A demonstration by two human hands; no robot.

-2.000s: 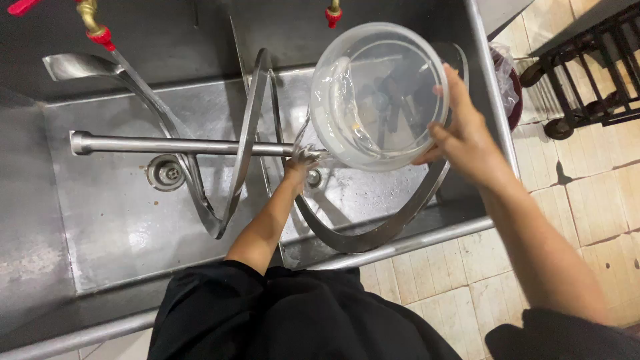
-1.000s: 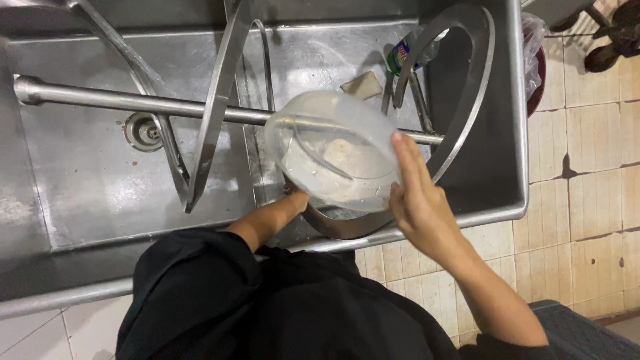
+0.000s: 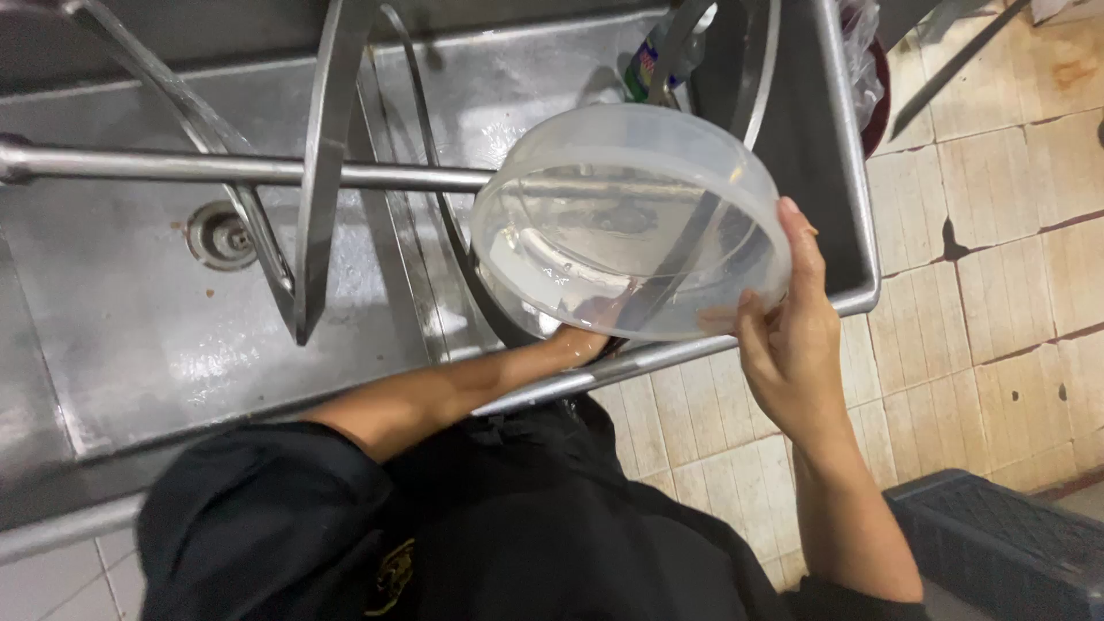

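Observation:
My right hand [image 3: 793, 319] grips the right rim of a round translucent plastic tub [image 3: 630, 233], tilted with its mouth toward me. Behind and below the tub's lower edge is my left hand [image 3: 586, 336]; its fingers show only dimly through the plastic, so what they touch cannot be told. Under and around the tub, a large metal spiral mixer ribbon [image 3: 319, 172] with a straight steel shaft [image 3: 198, 166] lies across the stainless steel sink [image 3: 207, 354]. The shaft's right part passes behind the tub.
A drain [image 3: 222, 236] is set in the left basin. At the back right of the sink stands a plastic bottle [image 3: 647, 65] with a label. Beyond the sink's right rim are a dark red bin [image 3: 878, 103] with a plastic bag, floor tiles, and a dark plastic crate [image 3: 992, 535] at lower right.
The tub, held in my right hand throughout, has turned from lying nearly level to a steeper tilt. My left hand has moved from beside the shaft toward the sink's front rim. The view has shifted.

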